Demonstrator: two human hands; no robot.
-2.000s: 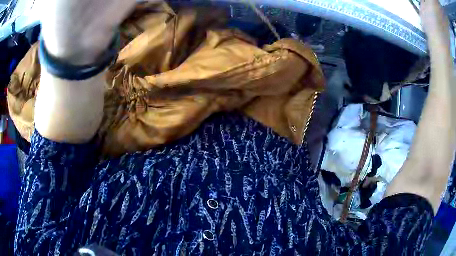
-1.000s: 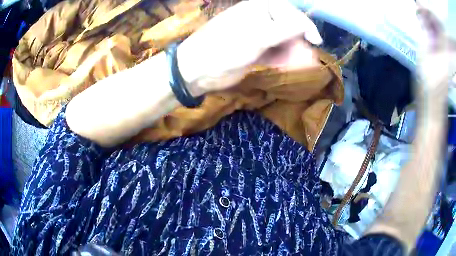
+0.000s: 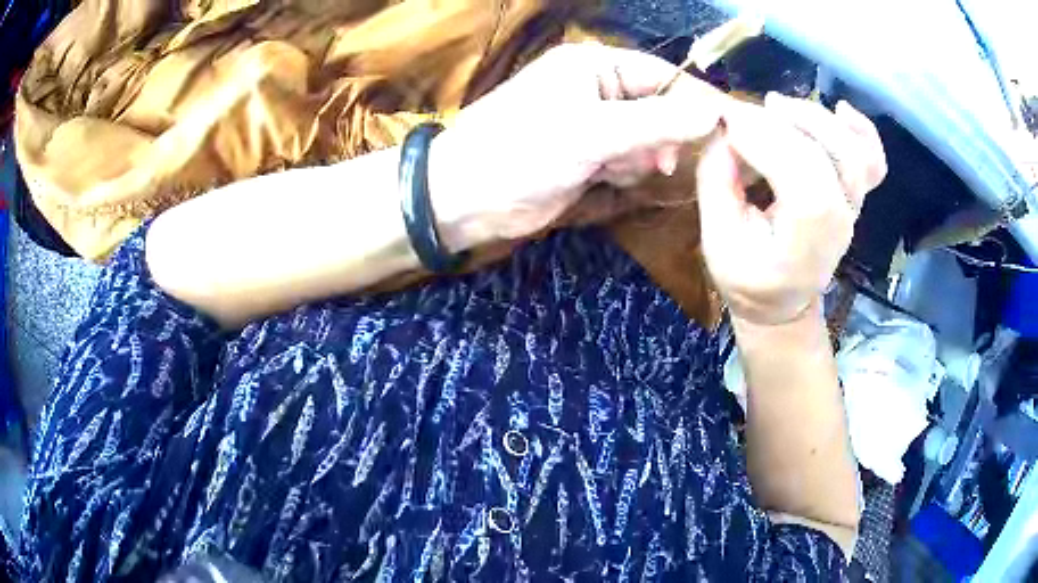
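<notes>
A mustard-brown puffer jacket [image 3: 262, 80] lies bunched across the lap, its right part partly hidden behind my hands. My left hand [image 3: 615, 125], with a dark bracelet at the wrist, reaches in from the left above the jacket. My right hand [image 3: 785, 205] is raised beside it, thumb and index finger curled together. The fingertips of both hands meet. A very fine strand of sewing thread [image 3: 674, 207] shows faintly just below them. Any needle is too small to tell. A small pale strip [image 3: 725, 42] shows just beyond my left fingers.
The curved white edge of a table or machine [image 3: 899, 85] crosses the upper right. White crumpled cloth scraps [image 3: 888, 399] lie right of my right forearm. A bright blue object [image 3: 947, 541] is at the lower right. Speckled grey floor [image 3: 40, 308] shows at the left.
My right hand has come down and inward from the upper right edge to meet my left hand. My left hand has moved right from the upper left. The jacket's right part is now more covered.
</notes>
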